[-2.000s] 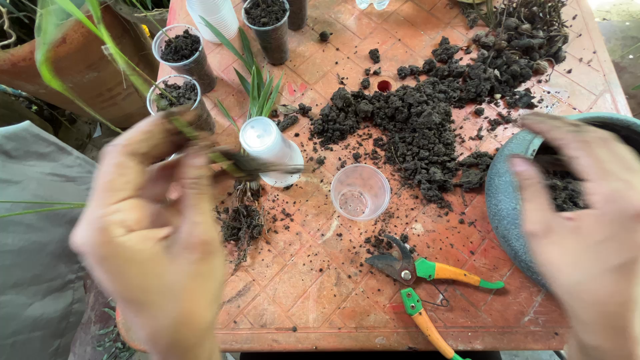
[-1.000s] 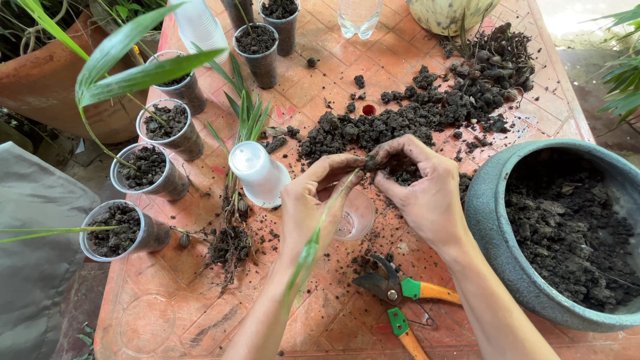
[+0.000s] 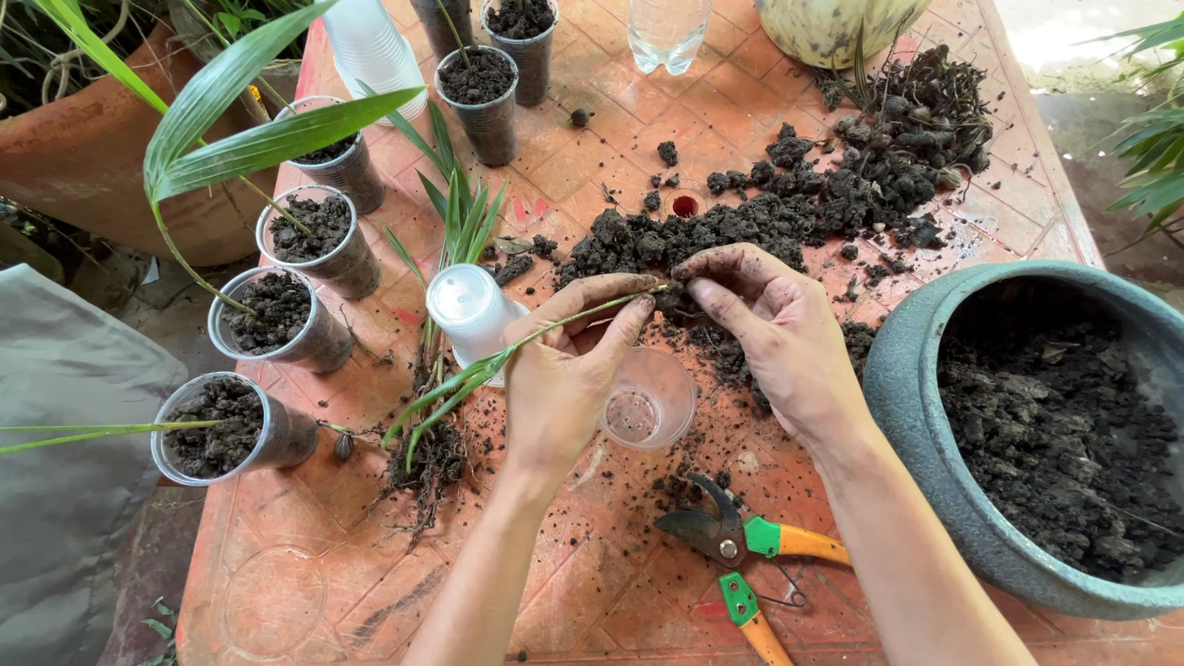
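My left hand (image 3: 578, 356) pinches the stem of a green seedling (image 3: 504, 356), whose leaves hang to the lower left. The fingers of my right hand (image 3: 777, 324) hold the seedling's dark root end, partly hidden by the fingertips. Below them stands a clear plastic cup (image 3: 649, 398) with a little soil at its bottom. An upside-down stack of white cups (image 3: 472, 310) is left of my left hand, beside a bundle of bare-root seedlings (image 3: 430, 453). Pruning shears (image 3: 728, 546) with orange and green handles lie spread apart near the front.
Soil-filled cups (image 3: 277, 319), several with seedlings, line the left side of the orange table (image 3: 305, 592). Loose soil (image 3: 703, 236) runs to a root clump (image 3: 925, 120) at the back right. A grey-green pot (image 3: 911, 416) of soil stands right. A clear bottle (image 3: 668, 32) is at the back.
Two seconds ago my hands were apart, the right one over the pot's rim. They came together above the clear cup and remain there on the seedling. The view has also shifted.
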